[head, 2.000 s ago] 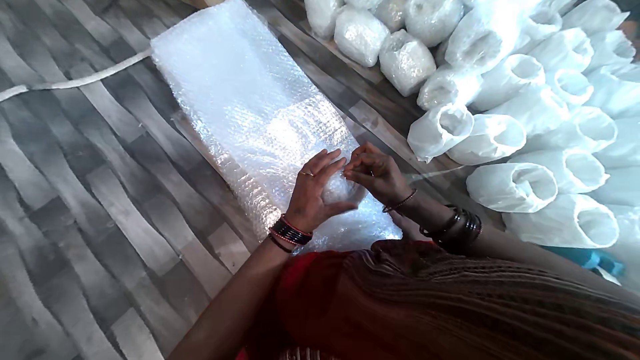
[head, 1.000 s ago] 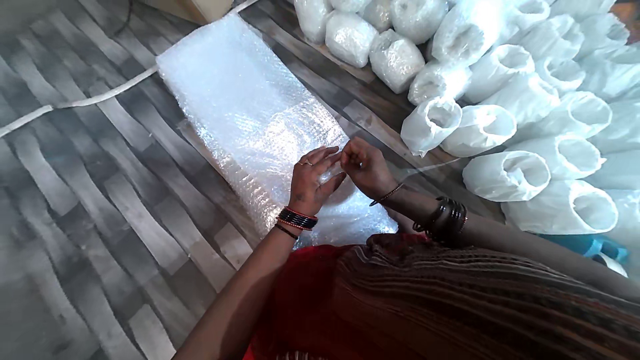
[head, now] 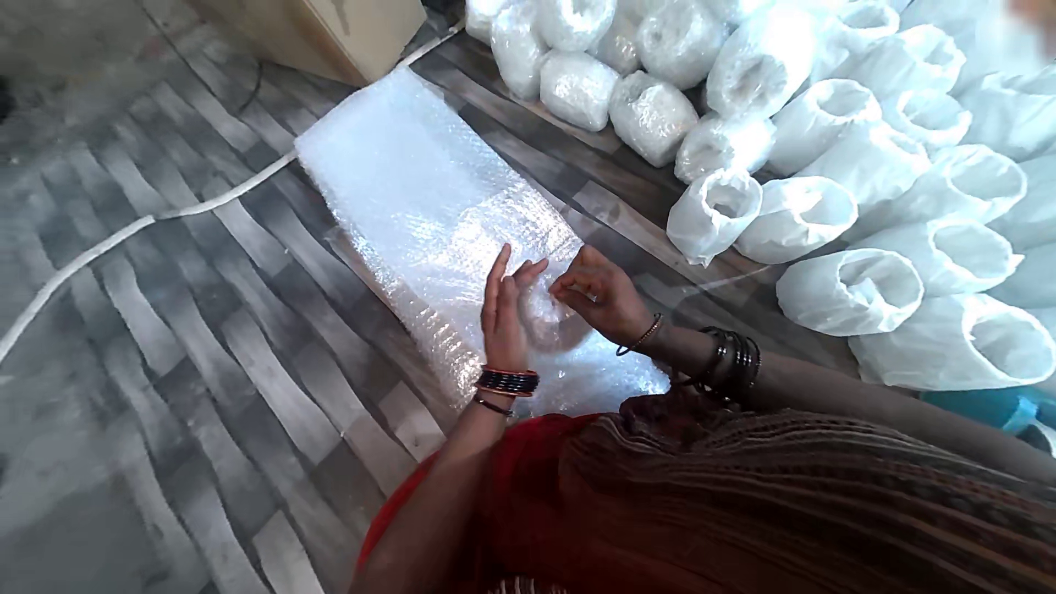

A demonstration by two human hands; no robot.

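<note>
A stack of bubble wrap sheets lies on the patterned floor in front of me. Over its near end, a small bubble-wrapped bundle sits between my hands. My left hand is upright at the bundle's left side with its fingers apart, and whether it bears on the bundle cannot be told. My right hand is at the bundle's upper right, thumb and fingertips pinched together; what lies between them is too small to make out.
Many white foam-like wrapped rolls stand at the right, beside several clear bubble-wrapped bundles. A cardboard box is at the top. A pale strip crosses the floor at left. A blue object shows behind my right forearm.
The fingers of my left hand have straightened and spread from their curled pose around the bundle. My right hand remains pinched beside it. The view has shifted slightly, showing more of the box.
</note>
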